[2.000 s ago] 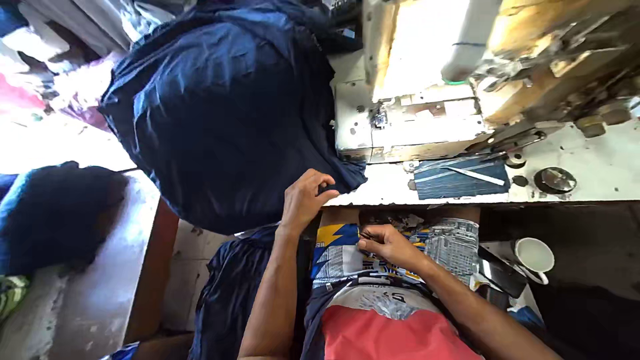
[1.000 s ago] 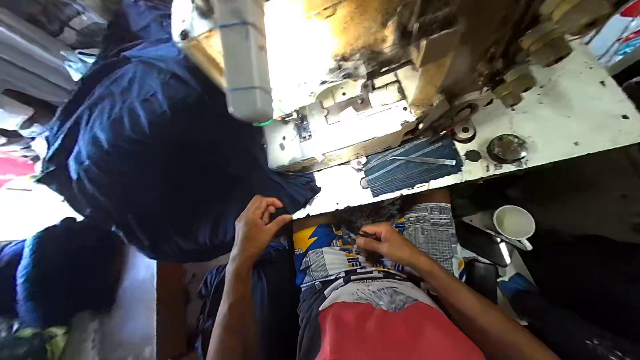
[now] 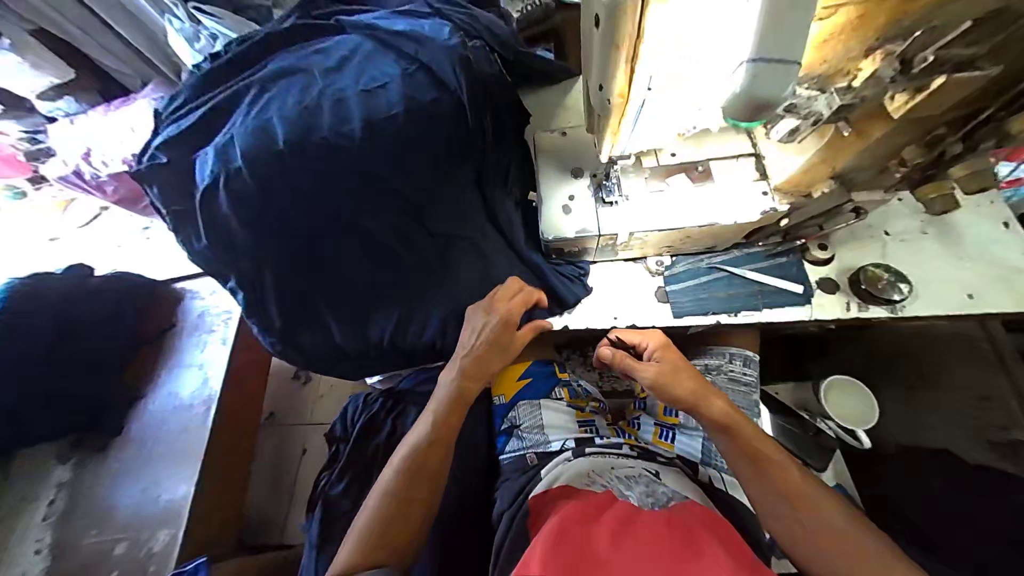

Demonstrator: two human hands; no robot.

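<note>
My left hand [image 3: 498, 330] rests with curled fingers at the lower right edge of a large heap of navy blue fabric [image 3: 344, 192], near the table's front edge. Over my lap, my right hand [image 3: 646, 364] is closed on a small dark pointed tool, perhaps thread snips; most of it is hidden in the fingers. Behind the hands stands an industrial sewing machine [image 3: 680, 232], its presser foot [image 3: 612, 186] to the right of the fabric. No cloth shows beneath the foot.
On the white machine table [image 3: 952, 272] lie a blue fabric piece [image 3: 732, 296] with a white strip on it and a round metal item [image 3: 880, 283]. A white mug [image 3: 850, 402] stands lower right. Dark cloth [image 3: 64, 352] lies on a bench [image 3: 160, 448] at the left. More dark fabric [image 3: 384, 472] hangs beside my lap.
The view has swung and shifted between frames. My left hand stood raised with fingers apart two seconds ago and is now lower, by the fabric's edge. The right hand keeps its grip over the lap.
</note>
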